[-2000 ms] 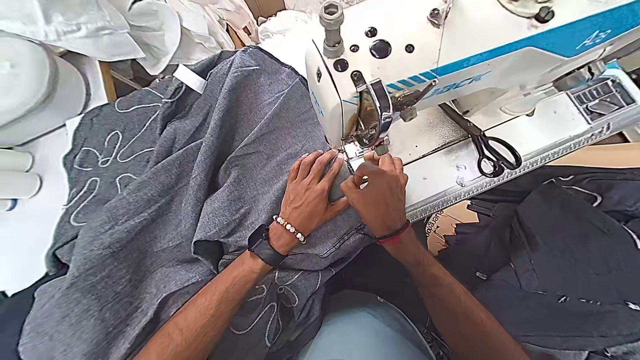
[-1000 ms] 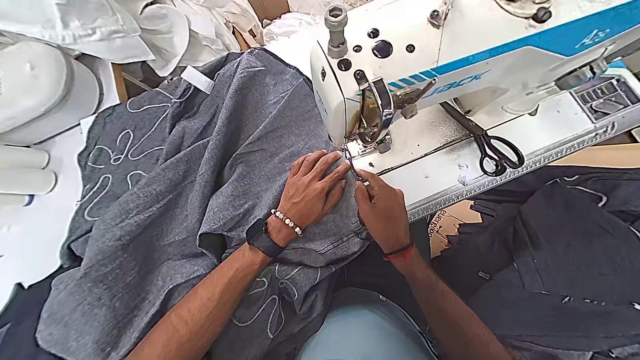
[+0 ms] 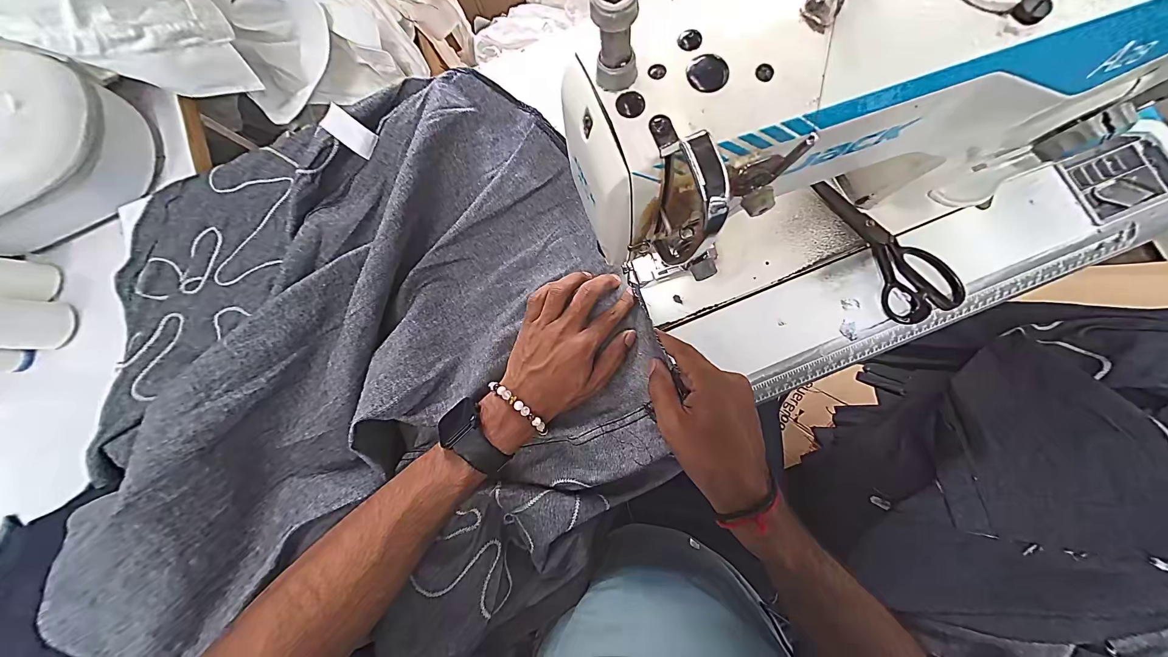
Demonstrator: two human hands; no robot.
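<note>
A grey denim-like garment (image 3: 456, 274) with white looping stitching lies over the bed of a Jack sewing machine (image 3: 730, 100), its edge running to the presser foot (image 3: 655, 266). My left hand (image 3: 573, 351) lies palm down on the cloth, fingers spread, fingertips just in front of the foot. With thumb and forefinger my right hand (image 3: 707, 424) pinches the cloth's edge nearer to my body. The needle tip is too small to make out.
Black-handled scissors (image 3: 917, 278) lie on the machine bed at the right. Dark cloth (image 3: 1022, 456) is heaped at the lower right. White thread cones (image 3: 36, 324) and a rounded white object (image 3: 73, 146) stand at the left, with white cloth pieces (image 3: 137, 46) behind.
My right hand has moved from beside the presser foot down towards my body along the cloth edge. My left hand stays flat on the cloth, its fingers shifted slightly.
</note>
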